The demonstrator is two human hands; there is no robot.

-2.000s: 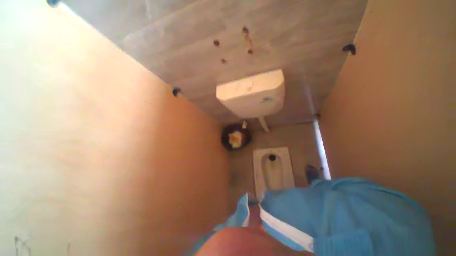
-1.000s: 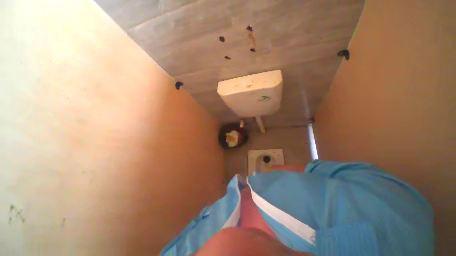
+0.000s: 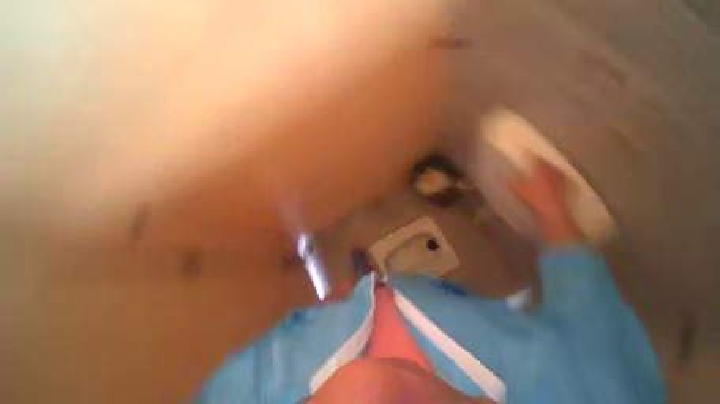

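Note:
The white flush cistern (image 3: 588,197) is on the grey wall at the right and is blurred. My right hand (image 3: 545,197) reaches over it from a light blue sleeve, in front of its top; the blur hides the fingers and whether they touch it. The squat toilet pan (image 3: 406,254) with its dark drain hole is in the floor below the middle. My left hand cannot be made out; a small reddish patch shows at the end of the left sleeve, too blurred to tell.
A round black waste bin (image 3: 436,180) with pale paper inside stands in the corner between the tan cubicle panel (image 3: 237,142) and the grey wall. A bright gap (image 3: 312,268) shows at the lower left. My blue jacket (image 3: 553,339) fills the lower edge.
The view has turned, so the cistern has shifted right and the panel spreads across the left. My right arm has come up and my right hand is now at the cistern.

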